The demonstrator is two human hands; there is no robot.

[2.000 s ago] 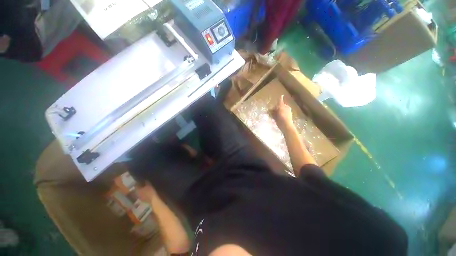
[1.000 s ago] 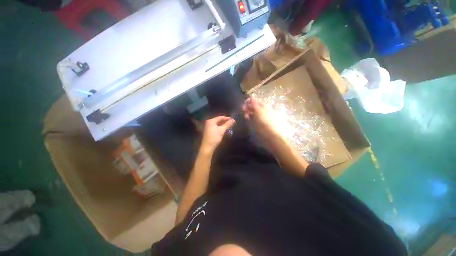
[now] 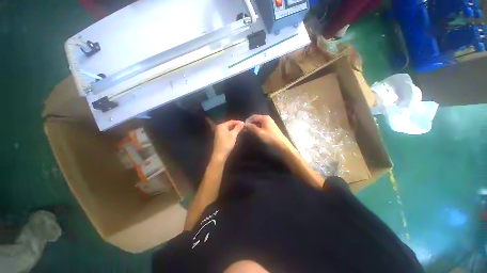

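Observation:
My left hand (image 3: pixel 228 135) and my right hand (image 3: pixel 261 127) meet over my lap, fingertips pinched close together. Something tiny and pale may lie between the fingertips, but it is too small and blurred to name. The heat sealer (image 3: pixel 155 40) lies in front of my knees with its silvery sealing arm (image 3: pixel 176 50) low over the board. No box shows on the board. Orange-and-white packs (image 3: pixel 143 160) lie in the open brown carton (image 3: pixel 88 184) at the left. Clear film scraps (image 3: pixel 315 136) lie in the scrap carton (image 3: pixel 363 125) at the right.
The control box (image 3: pixel 282 15) stands at the board's right end. A white plastic bag (image 3: pixel 405 104) is on the green floor right of the scrap carton. Blue equipment (image 3: pixel 427 32) is at the upper right. A pale crumpled thing (image 3: pixel 37 237) lies at the lower left.
My left hand has left the packs and my right hand has left the scrap carton; both have come together over my lap. The view has shifted, so the sealer sits higher in it.

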